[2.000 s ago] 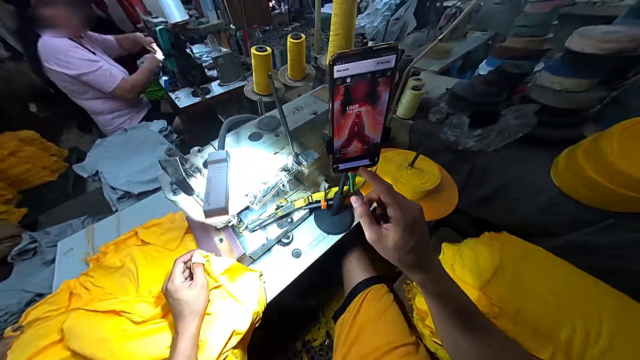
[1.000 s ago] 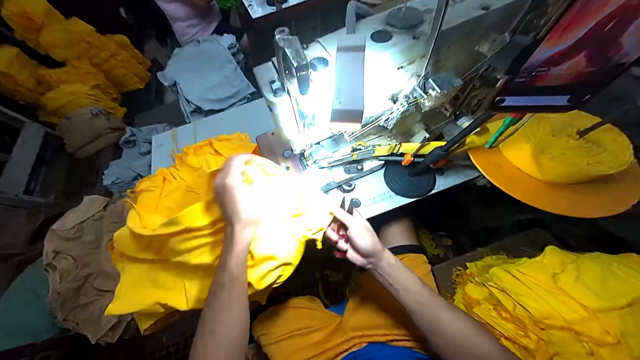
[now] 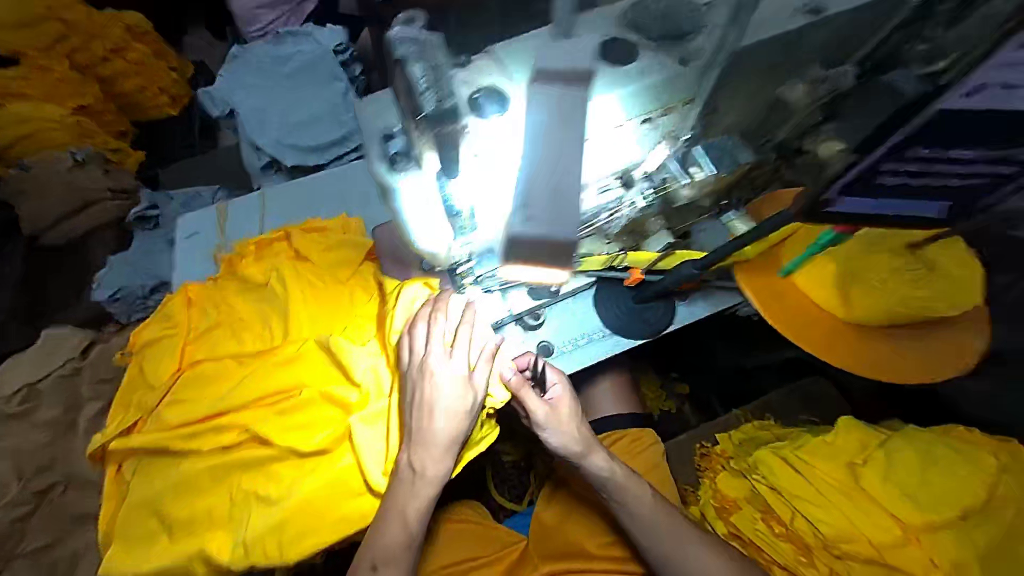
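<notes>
Yellow fabric (image 3: 264, 384) lies bunched over the left part of the sewing machine table. My left hand (image 3: 444, 376) rests flat on the fabric's right edge, fingers stretched toward the needle area of the sewing machine (image 3: 460, 268). Just to its right, my right hand (image 3: 548, 400) pinches the fabric's edge between thumb and forefinger. Small dark thread snips (image 3: 538, 374) sit within that same hand. Glare from the machine's lamp washes out the needle and the cloth right under it.
A black round stand (image 3: 634, 310) holds a phone (image 3: 920, 152) at the right. Behind it is a roll of yellow fabric strip (image 3: 888, 280) on an orange disc. More yellow cloth (image 3: 864, 496) is piled lower right. Grey-blue garments (image 3: 292, 100) lie beyond the table's left end.
My right hand has come down from beside the phone to the fabric's edge. My left hand, raised in a blur over the cloth a second ago, now lies flat near the needle. The view has tilted down.
</notes>
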